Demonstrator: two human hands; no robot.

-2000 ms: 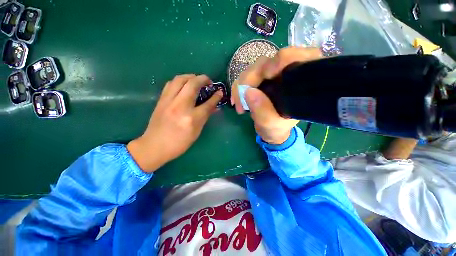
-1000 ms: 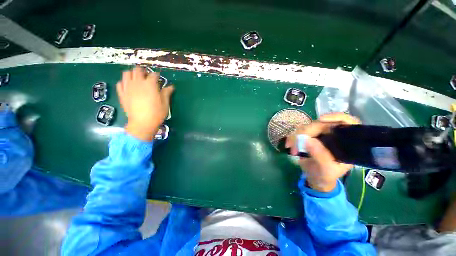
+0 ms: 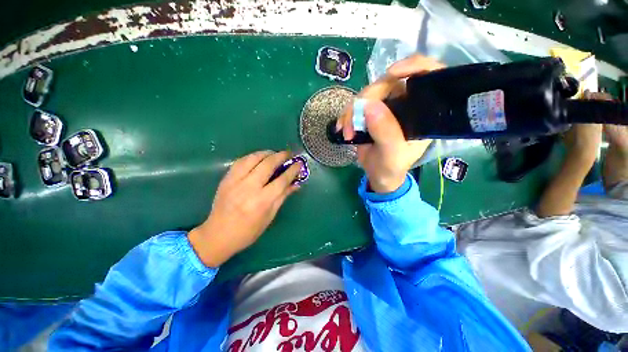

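Observation:
My left hand (image 3: 242, 203) rests on the green worktop with its fingers on a small device housing (image 3: 299, 170), whose rounded silvery rim shows at the fingertips. My right hand (image 3: 383, 127) holds a large black electric screwdriver (image 3: 447, 106) with a white-and-red label. A pale blue-white wrap is on one finger. The screwdriver's dark nose (image 3: 339, 133) is over the round screw dish (image 3: 321, 118), full of tiny silvery grains. The bit's tip is too small to tell whether it touches the screws. The housing lies just below and left of the dish.
Several housings (image 3: 82, 147) lie in a loose cluster at left. One housing (image 3: 335, 63) is above the dish, another (image 3: 455, 169) right of my right wrist. A clear plastic bag (image 3: 441, 34) is behind the screwdriver. A neighbouring person's arm (image 3: 575, 165) is at right. A worn white strip (image 3: 206, 19) borders the worktop.
My left hand has come back from the housings at left and now has its fingers on a housing beside the dish. My right hand still holds the screwdriver at the dish. The view has shifted.

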